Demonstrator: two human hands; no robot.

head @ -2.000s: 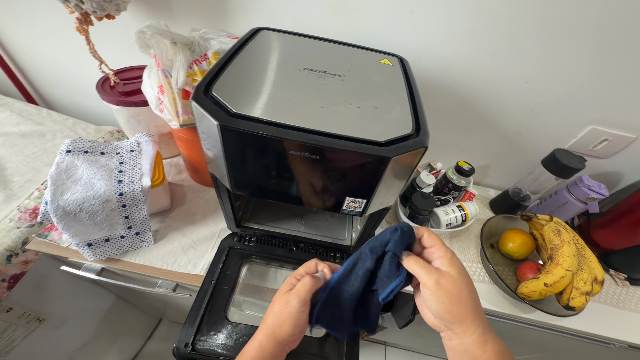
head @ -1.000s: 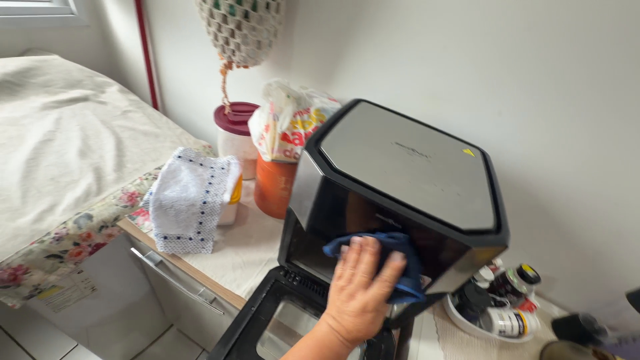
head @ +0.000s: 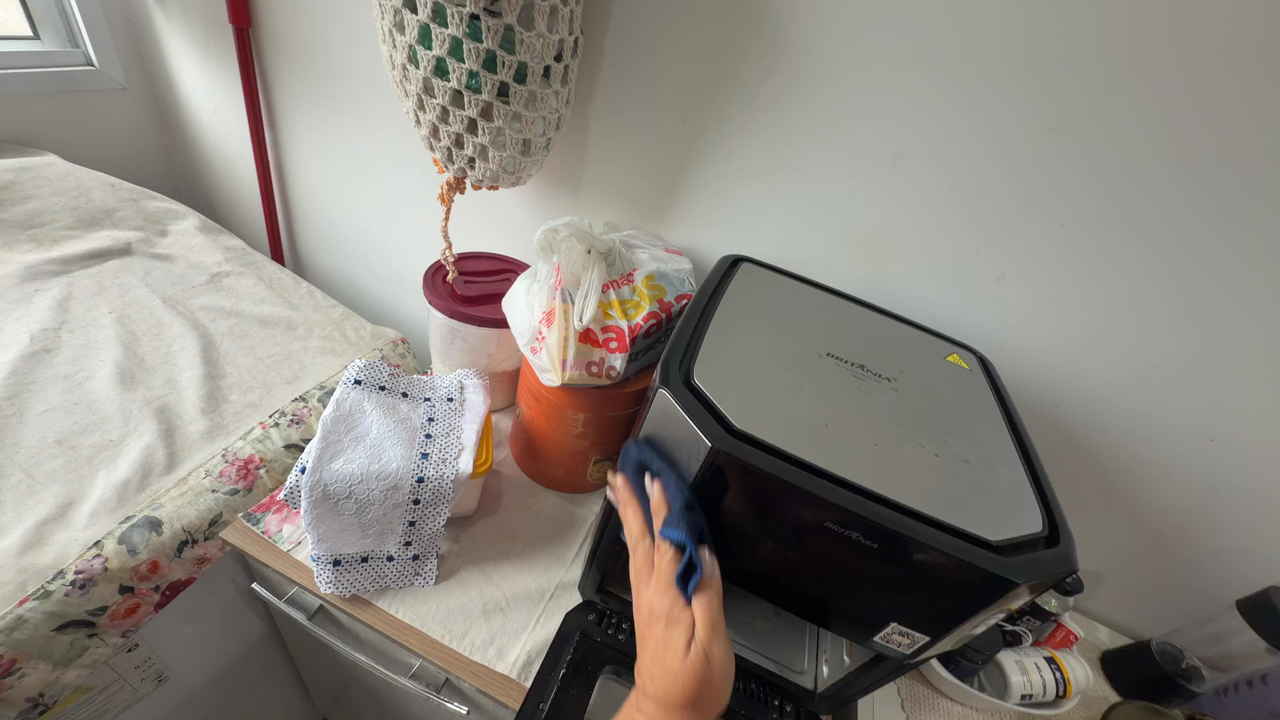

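A dark blue cloth [head: 665,500] lies under the fingers of my right hand [head: 680,620], pressed on the front left corner of a black and silver Britânia countertop oven [head: 870,400]. The fingers are stretched out over the cloth. Below the dark front panel, the oven door [head: 590,660] hangs down open, partly hidden by the hand. My left hand is out of view.
Left of the oven stand an orange canister [head: 575,435] with a tied plastic bag [head: 605,310] on it, a maroon-lidded container [head: 475,300] and a white lace cloth [head: 380,480] over a tub. A crocheted bag [head: 490,90] hangs above. Bottles [head: 1040,675] sit in a tray at right.
Two seconds ago both hands held the cloth before the oven. One second ago one hand pressed it on the front panel; now it is at the left corner. The view has swung left.
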